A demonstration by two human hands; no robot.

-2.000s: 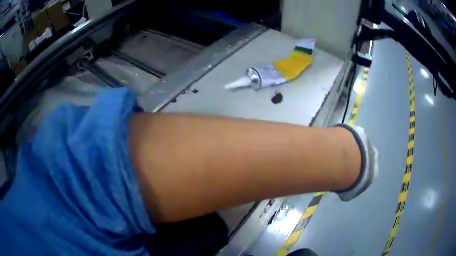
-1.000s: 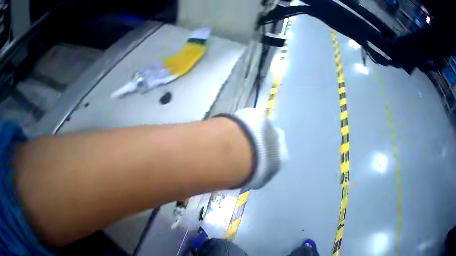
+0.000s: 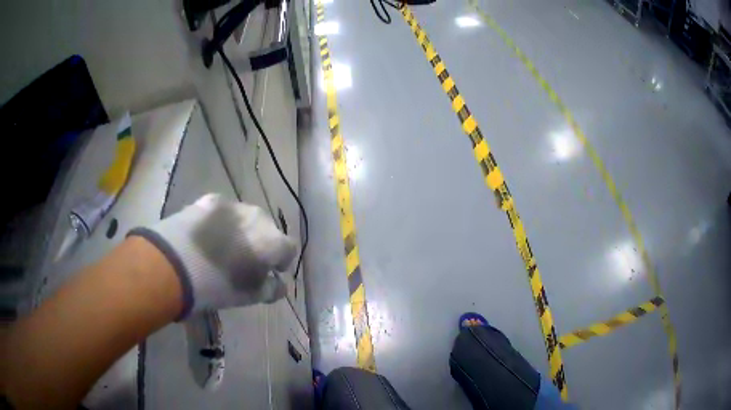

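Observation:
My left hand (image 3: pixel 240 252) wears a white-grey knit glove with a dark cuff edge and a grey patch. It is above the outer edge of the light-grey machine ledge (image 3: pixel 152 192). Its fingers look curled, and I cannot tell if they hold anything. A crumpled white and yellow tube (image 3: pixel 118 170) with a green band lies on the ledge, left of and beyond the hand, its pale nozzle towards me. A dark round spot is beside it. My right hand is not in view.
A black cable (image 3: pixel 268 140) hangs down the machine's side. A small shiny fitting (image 3: pixel 210 352) is on the machine below my glove. Yellow-black tape lines (image 3: pixel 473 132) cross the shiny grey floor (image 3: pixel 417 208). My legs (image 3: pixel 493 364) and a blue shoe show at the bottom.
The view has swung right, towards the floor, so the machine and tube now sit further left. The whole gloved left hand has come into view. The tube still lies on the ledge.

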